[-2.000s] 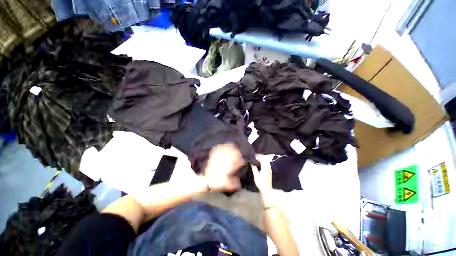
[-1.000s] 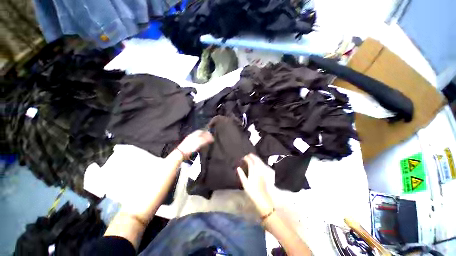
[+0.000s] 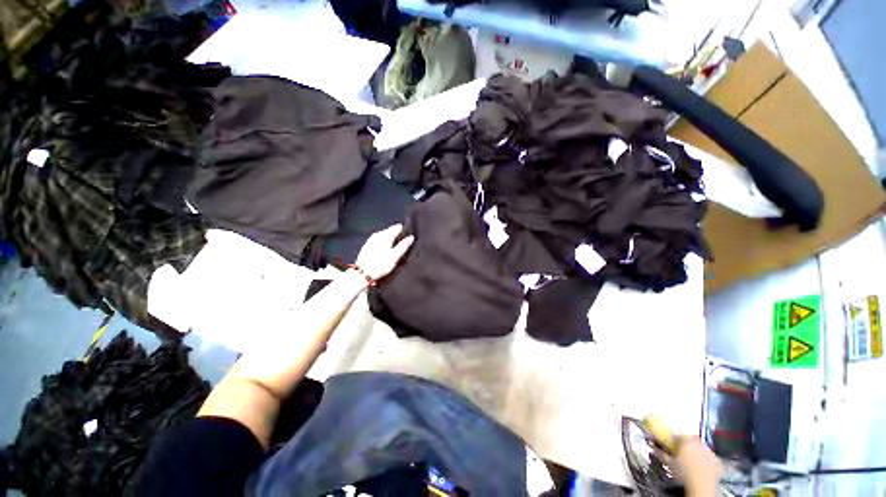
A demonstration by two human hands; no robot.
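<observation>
A dark brown garment [image 3: 452, 277] lies spread over the near end of the dark padded board [image 3: 374, 215]. My left hand [image 3: 385, 254] rests on the garment's left edge, fingers apart. My right hand [image 3: 695, 466], blurred and near the bottom edge at right, is at the yellow-orange handle of the steam iron [image 3: 641, 451]; its fingers look closed round the handle. The unpressed garment heap [image 3: 583, 180] with white tags lies right of the board. The pressed garment stack [image 3: 277, 165] lies flat at the board's far left end.
A narrow black padded arm [image 3: 738, 141] crosses behind the heap, before a cardboard sheet [image 3: 806, 175]. Dark patterned garments [image 3: 87, 184] lie far left, with another pile [image 3: 107, 413] low at left. A dark box-like rest [image 3: 748, 413] stands at right.
The garment has gone from being handled by both hands to lying spread on the board. My right hand has moved from it to the iron at lower right. My left hand stays at its left edge.
</observation>
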